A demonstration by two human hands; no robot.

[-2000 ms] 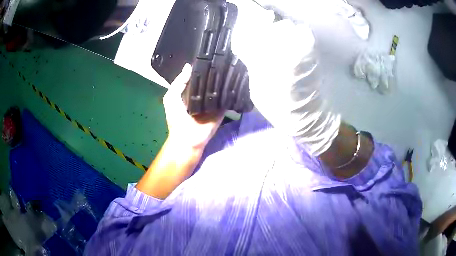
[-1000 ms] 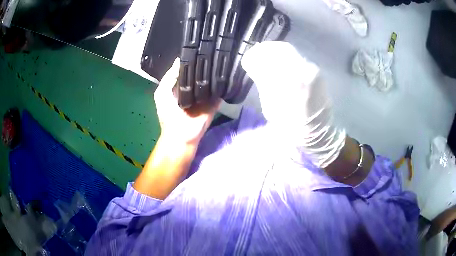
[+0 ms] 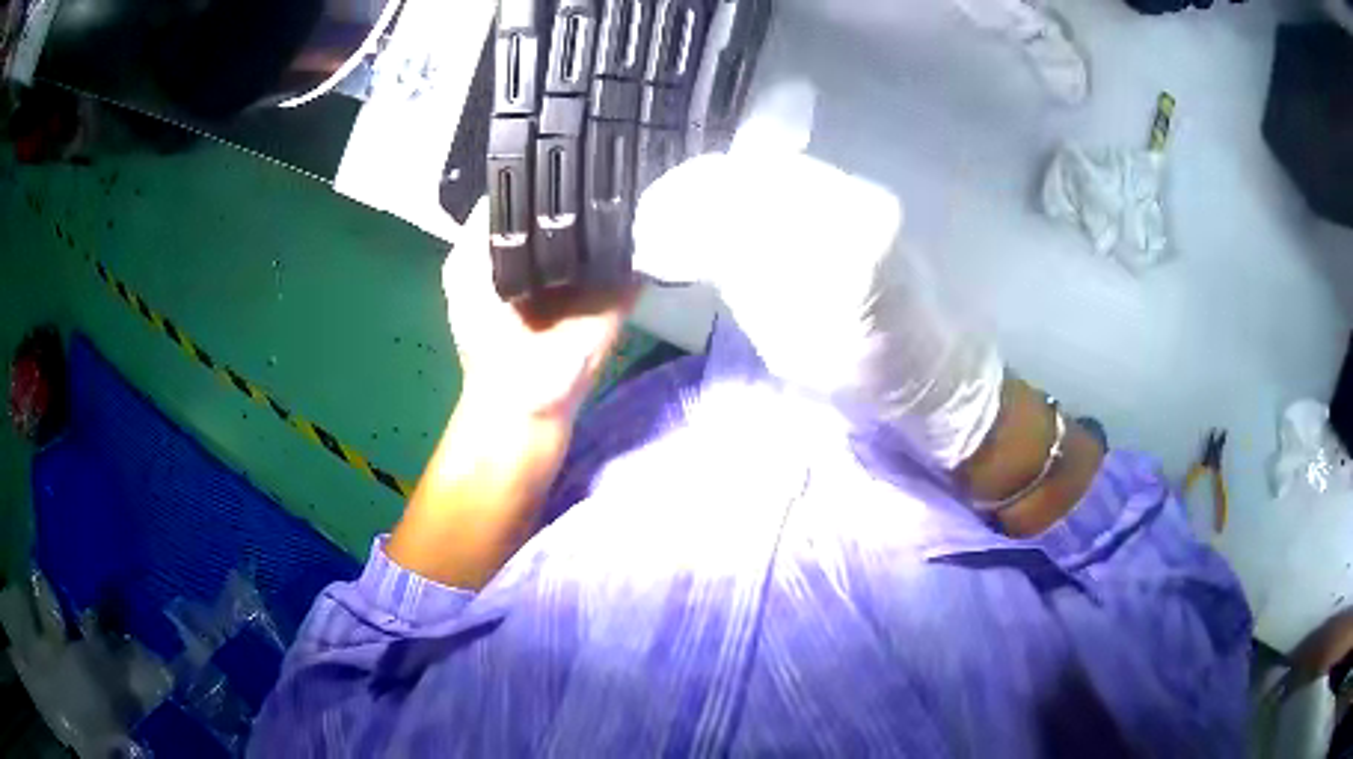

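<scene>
A fanned bundle of several black moulded cases [image 3: 608, 134] stands in front of me at the upper middle, slotted narrow edges facing me; its top is cut off by the picture's edge. My left hand [image 3: 527, 334], bare, grips the bundle from below at its lower end. My right hand [image 3: 779, 245], in a white glove, is at the bundle's lower right side, its fingers over or against the edges. Glare washes out the glove. A white bit stands up above its fingers; whether it is cloth or glove I cannot tell.
A dark round lamp head [image 3: 193, 52] is at upper left. On the white table [image 3: 979, 252] lie crumpled white gloves or cloth [image 3: 1105, 200], a yellow-black stick [image 3: 1162, 122], nippers [image 3: 1214, 478] and clear plastic [image 3: 1306, 448]. A blue mat [image 3: 163, 504] lies on the green floor [image 3: 319, 319].
The bundle and my left hand have shifted left, and the cases have fanned apart, showing more edges. My gloved right hand has moved left and down along the bundle.
</scene>
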